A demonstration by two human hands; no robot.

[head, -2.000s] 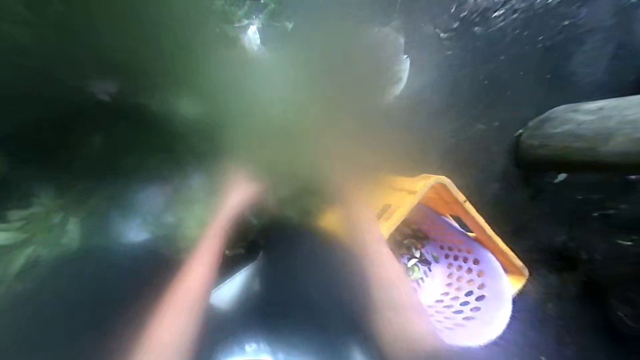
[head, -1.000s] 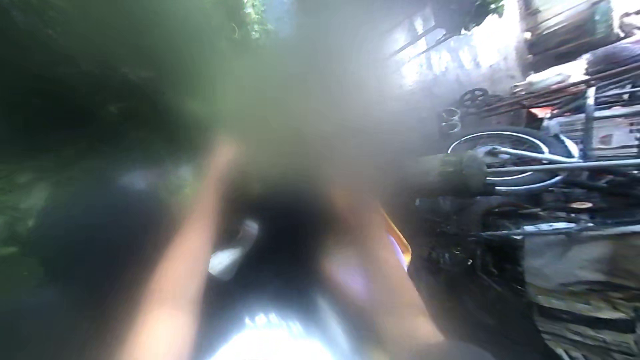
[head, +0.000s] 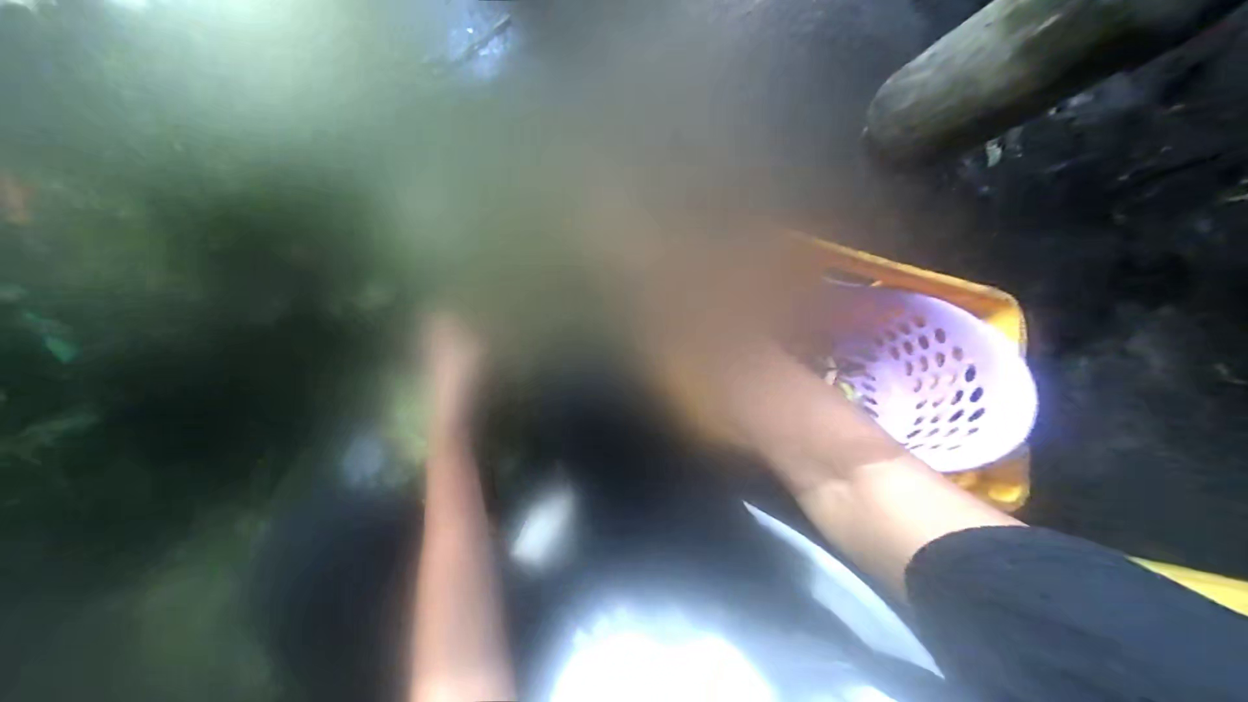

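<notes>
A smear blurs the middle of the head view. My left hand (head: pixel 450 341) reaches up at centre left, its fingers lost in the haze beside green plants. My right arm stretches across to the yellow plastic crate (head: pixel 1009 312); my right hand (head: pixel 712 331) is a blurred patch at the crate's left side, so its fingers and anything in them are hidden. Inside the crate sits a light purple perforated plastic basket (head: pixel 975 390), tilted, with some small leafy pieces (head: pixel 844 388) at its inner left.
A thick log-like object (head: pixel 975 83) lies on dark ground at the upper right. Green foliage (head: pixel 195 244) fills the left side. Below my arms is a dark surface with a bright glare (head: pixel 663 668).
My right arm has moved outward to the crate, and its dark sleeve now shows. The view has swung away from the bicycle wheel seen one second ago, back to the crate and basket.
</notes>
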